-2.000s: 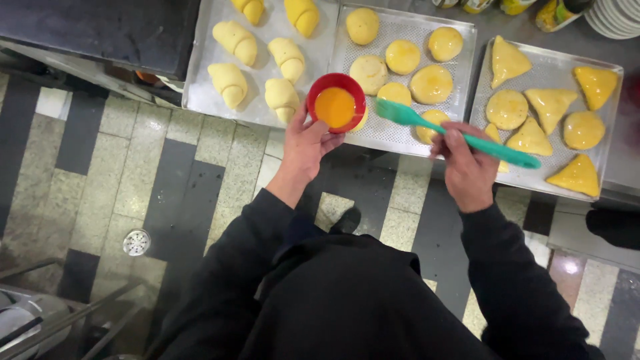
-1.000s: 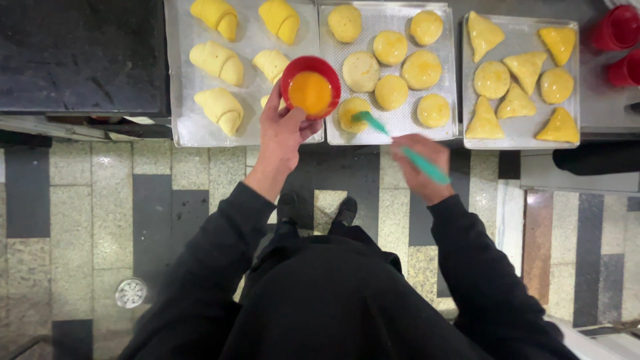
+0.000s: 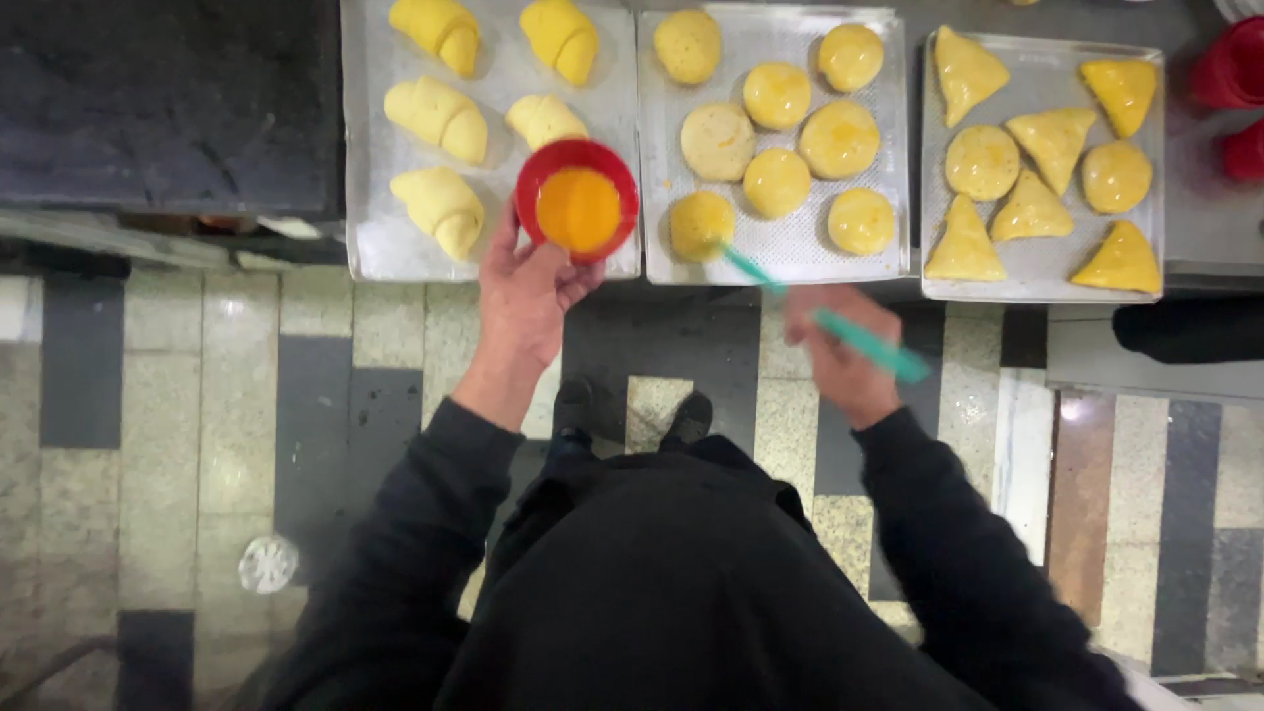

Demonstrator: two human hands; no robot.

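Note:
My left hand [image 3: 533, 281] holds a red bowl [image 3: 526, 202] of orange-yellow liquid, probably egg wash, over the right edge of a metal tray [image 3: 370, 259] of crescent-shaped dough rolls [image 3: 434, 114]. In my right hand [image 3: 844, 346] is a turquoise pastry brush [image 3: 869, 346], its head on the front-left round dough piece [image 3: 699, 219] of the middle perforated tray [image 3: 780, 272]. Several other round pieces there look glossy; one paler round [image 3: 718, 142] looks matte. On the right tray [image 3: 1037, 288] lie glossy triangular [image 3: 1049, 143] and round dough pieces [image 3: 983, 163].
A dark flat surface [image 3: 168, 109] borders the left tray. Red containers [image 3: 1234, 64] stand on the metal counter [image 3: 1195, 222] at the far right. A black object [image 3: 1190, 329] juts out below the counter's edge. A round floor drain [image 3: 268, 564] lies at lower left.
My right hand has brought the brush from above the middle tray's front edge down to its front-left round piece. The bowl stays in my left hand. The view has shifted.

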